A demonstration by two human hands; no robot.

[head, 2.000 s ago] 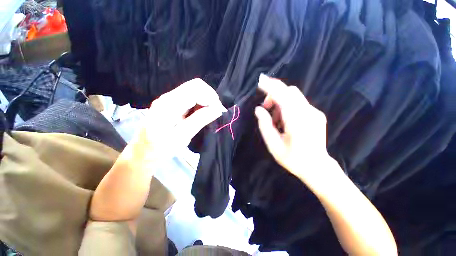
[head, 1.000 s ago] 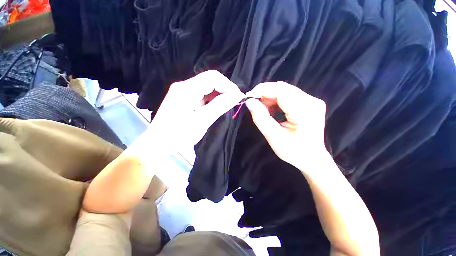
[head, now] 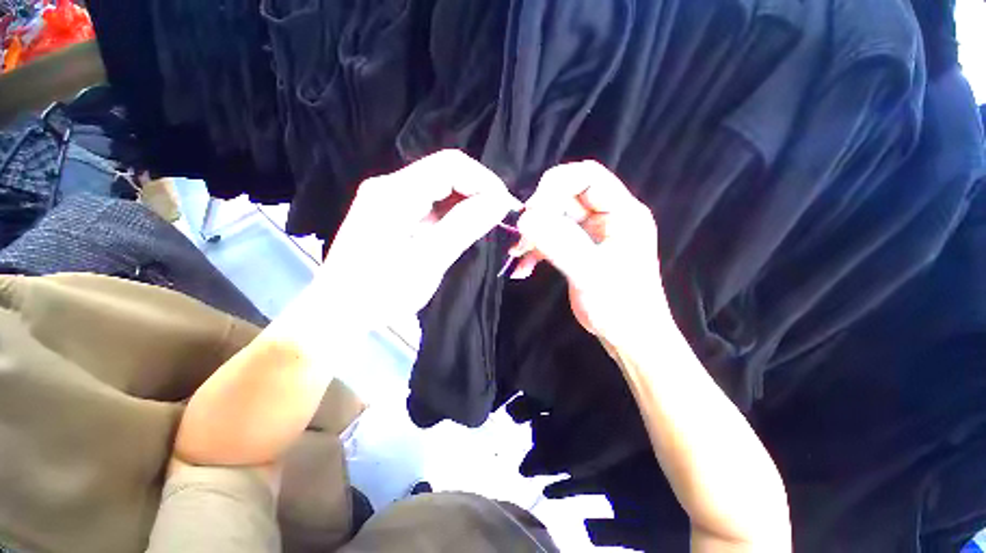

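Observation:
Black garments [head: 692, 130] hang packed side by side across the view. A black sleeve or garment end [head: 460, 335] hangs below my hands. My left hand [head: 416, 232] pinches the black cloth at its upper part, beside a pink thread marker [head: 508, 228]. My right hand [head: 589, 238] meets my left fingertips, with its fingers curled around the pink thread; a short strand hangs under them. The exact grip point is hidden by the fingers and bright glare.
At the left are tan cloth [head: 97, 356], dark patterned cloth [head: 130, 243], a brown box edge [head: 49, 81] and orange-red plastic [head: 43, 32]. A pale surface [head: 260, 254] lies below the garments.
My right hand has moved in from the right to meet my left fingertips, and its fingers have curled closed. Less pink thread shows. The view has shifted slightly.

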